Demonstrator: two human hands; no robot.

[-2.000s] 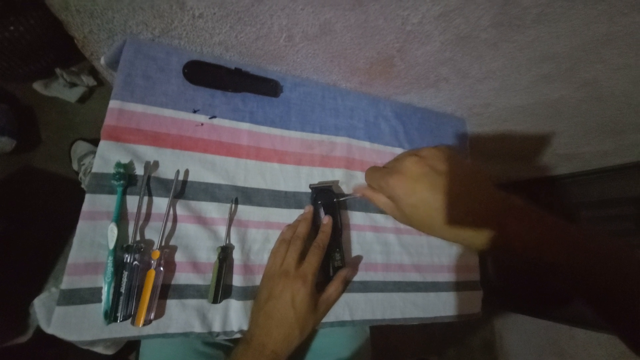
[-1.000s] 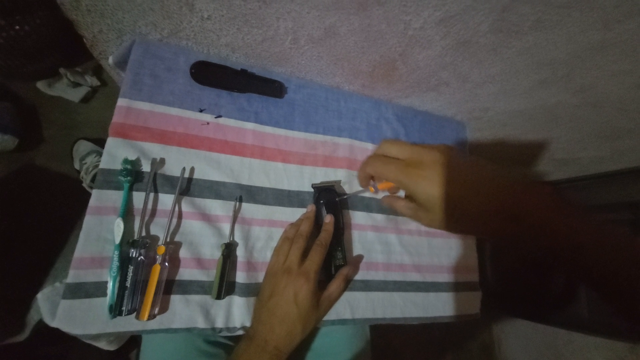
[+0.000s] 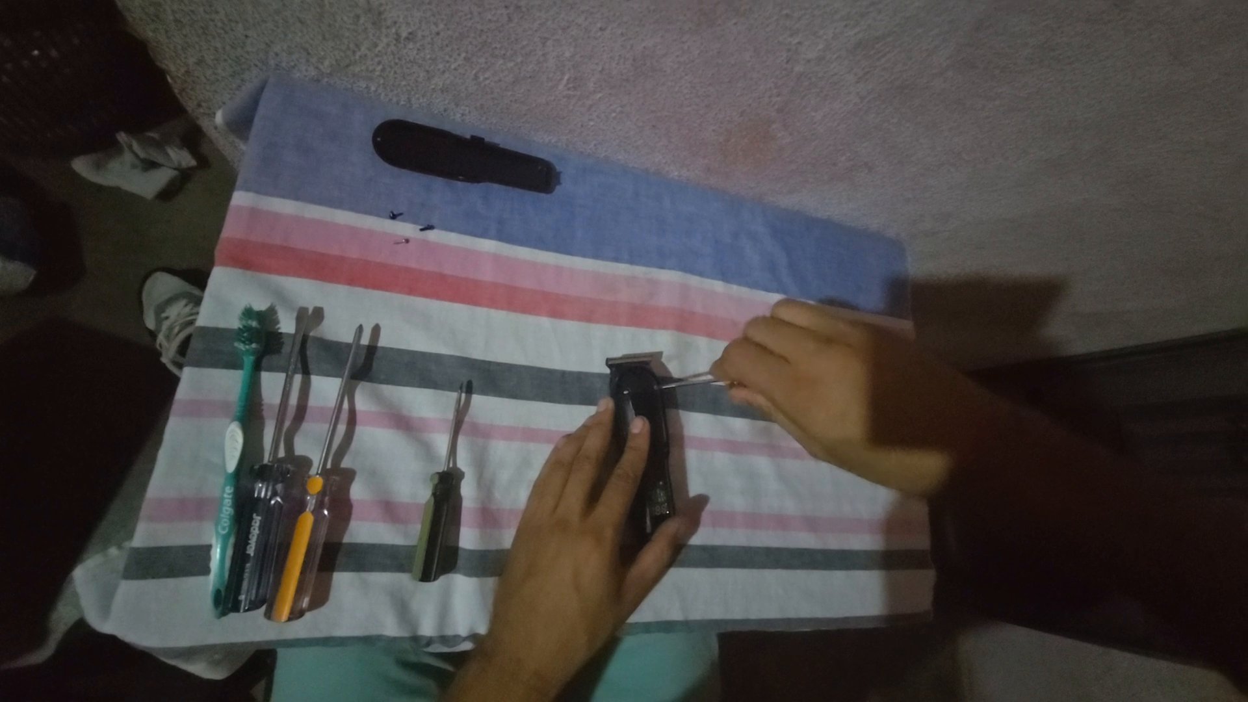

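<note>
A black hair trimmer (image 3: pixel 639 390) lies on the striped cloth, its metal blade toward the wall. My left hand (image 3: pixel 585 526) grips its body, fingers on top and thumb along the right side. My right hand (image 3: pixel 819 385) is closed around a screwdriver (image 3: pixel 687 379), whose metal shaft reaches the trimmer's right side near the head; the handle is hidden in the fist. Toward the wall lies a black housing half (image 3: pixel 458 158), with several small screws (image 3: pixel 426 228) near it.
On the cloth (image 3: pixel 546 604), at left, lie a green toothbrush (image 3: pixel 232 458), a black-handled screwdriver (image 3: pixel 261 526), an orange-and-clear-handled screwdriver (image 3: pixel 310 526) and a small green-handled screwdriver (image 3: pixel 437 522). A rough wall (image 3: pixel 741 127) runs behind. A shoe (image 3: pixel 174 307) is beyond the left edge.
My right hand has turned about the screwdriver: the orange handle seen one second ago is now covered by the fingers. The left hand stays on the trimmer.
</note>
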